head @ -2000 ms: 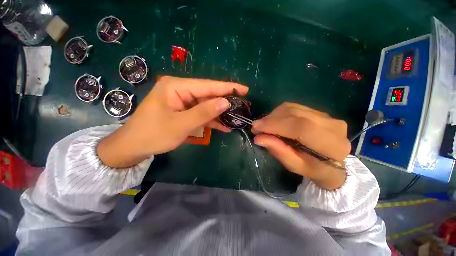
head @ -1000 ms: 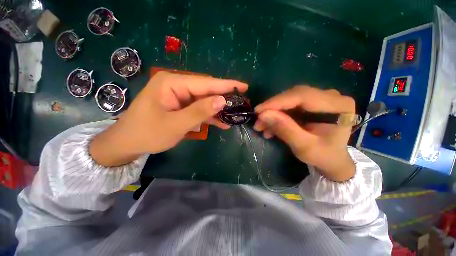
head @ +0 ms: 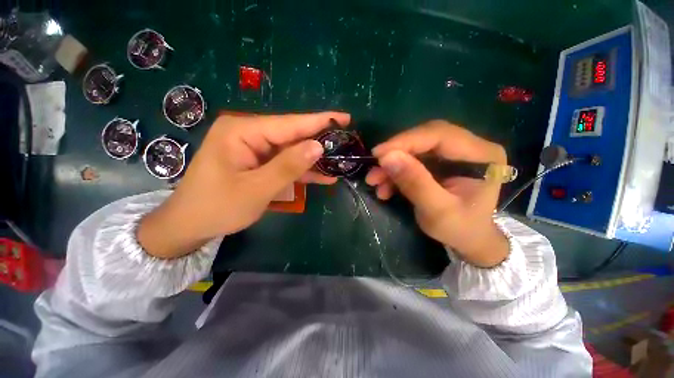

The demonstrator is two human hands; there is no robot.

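Note:
My left hand (head: 247, 166) holds a dark round unit (head: 341, 164) with a shiny rim by its left side, thumb on the near face and index finger along the top. My right hand (head: 440, 188) holds dark tweezers (head: 465, 170) with a gold-coloured band near the rear. Their silvery tips lie across the middle of the unit; whether they grip a part cannot be told. An orange-framed plate (head: 294, 199) lies under my left hand and is mostly hidden.
Several round units (head: 184, 105) lie at the left on the green mat. A small red piece (head: 250, 77), a flat red piece (head: 515, 94), a blue control box (head: 587, 133) at right, a thin cable (head: 375, 232), a tan block (head: 71, 53) and a clear bottle (head: 33, 44) also show.
The tweezers have swung from a slanted to a nearly level position across the unit, as my right hand turned. My left hand still holds the unit. The whole view has shifted slightly.

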